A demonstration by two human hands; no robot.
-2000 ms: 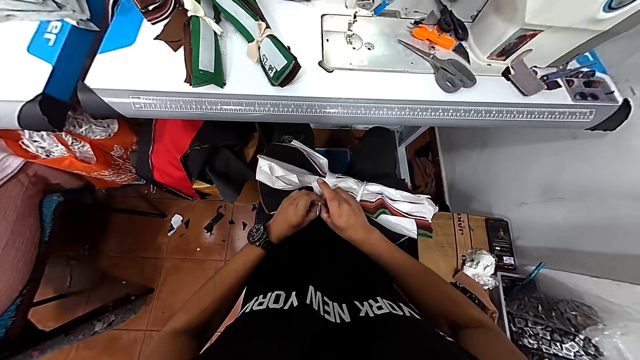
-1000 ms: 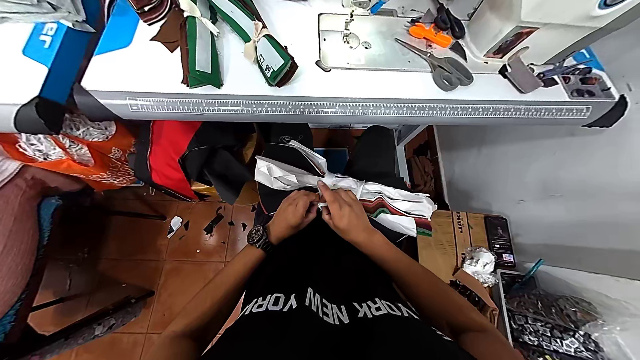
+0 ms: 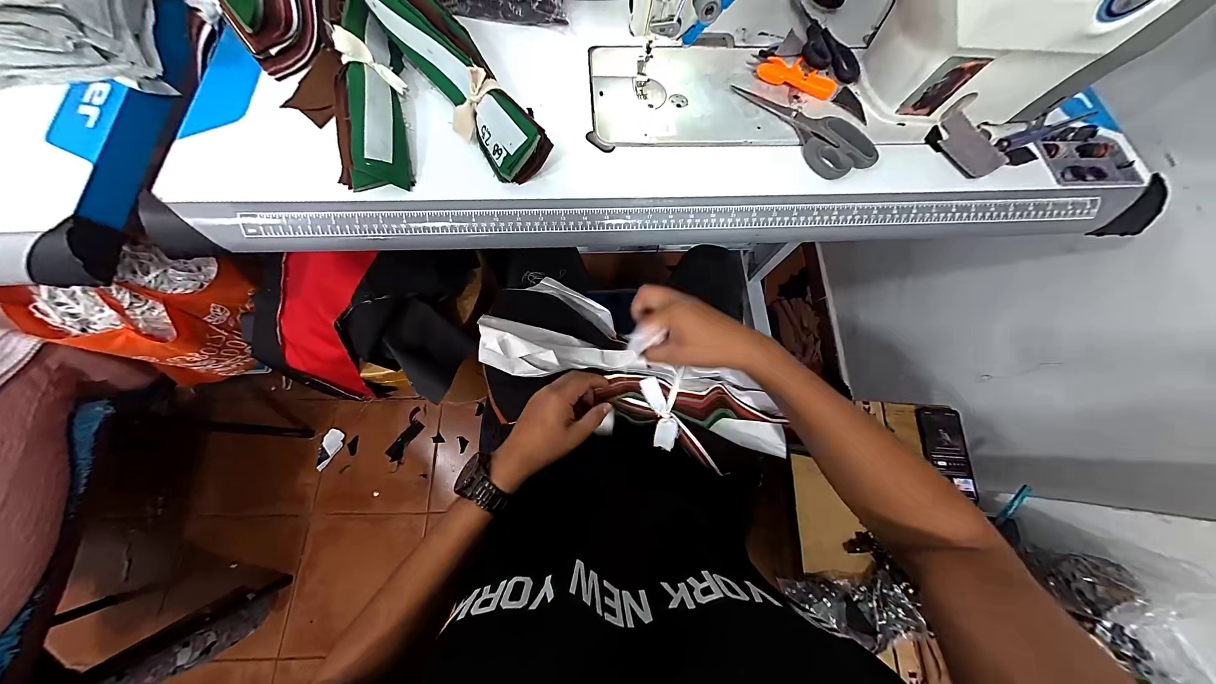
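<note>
On my lap lies a stack of fabric pieces [image 3: 708, 397] with white, maroon and green edges, and a white strip knotted in a bow [image 3: 663, 410] around it. The fingers of my left hand [image 3: 560, 418] pinch the stack's left end near its lower edge. Above the stack, my right hand [image 3: 689, 328], slightly blurred, holds a small piece of white material [image 3: 646, 339]. White crumpled sheets [image 3: 541, 347] run along the far side of the stack, over black fabric.
Over my lap juts the sewing table's edge with a ruler strip [image 3: 665, 220]. On it are grey scissors [image 3: 817, 133], an orange-handled tool [image 3: 796, 78], tied green fabric bundles [image 3: 375, 104] and a sewing machine [image 3: 988, 57]. A phone [image 3: 947, 448] rests on cardboard at right.
My hands were together over the stack; my right hand has moved up and away from my left, carrying white material. The knotted bow, earlier not visible, now shows.
</note>
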